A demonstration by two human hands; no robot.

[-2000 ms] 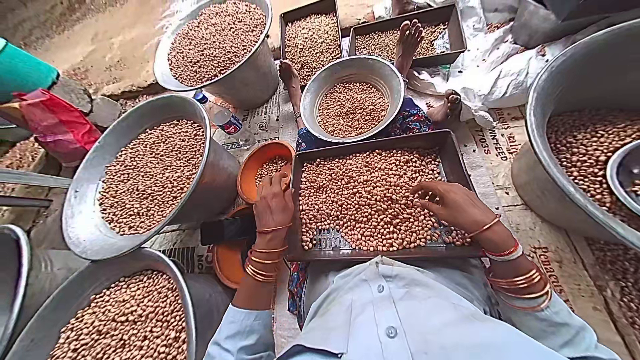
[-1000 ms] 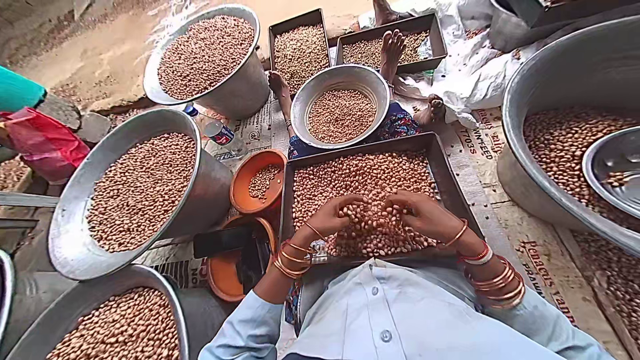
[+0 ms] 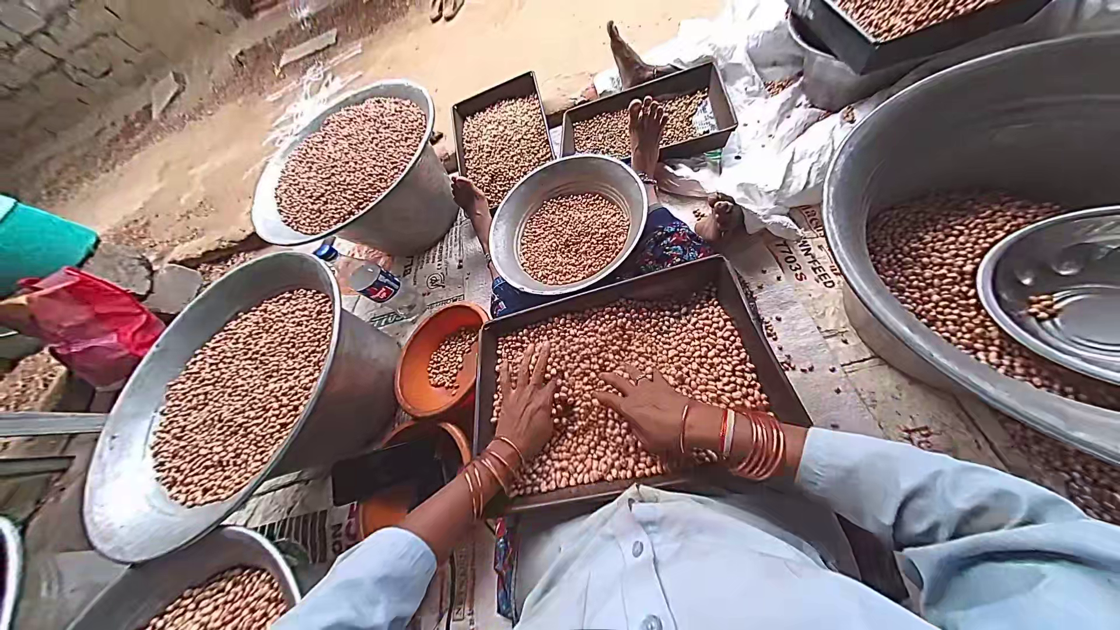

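A dark rectangular metal tray [image 3: 770, 363] rests across my lap, filled with a layer of brown nuts or seeds [image 3: 691, 332]. My left hand [image 3: 527, 402] lies palm down on them at the tray's left side, fingers spread. Near the middle, my right hand [image 3: 646, 402] touches the nuts with its fingers apart. Neither hand shows anything gripped. Beyond the tray stands a round metal basin [image 3: 507, 229] of nuts between my legs. Against the tray's left wall is an orange bowl [image 3: 411, 372] with a few nuts inside.
Metal tubs of nuts stand at the left [image 3: 367, 385] and upper left [image 3: 411, 201]; a large one [image 3: 862, 289] at the right holds a metal bowl [image 3: 1006, 315]. A plastic bottle [image 3: 376, 282], a dark phone-like object [image 3: 385, 472] and two smaller trays [image 3: 525, 83] [image 3: 726, 136] lie around.
My hands were close together over a heap of nuts near the tray's front edge; now they are apart and flat on the nuts. The nuts there lie more spread out.
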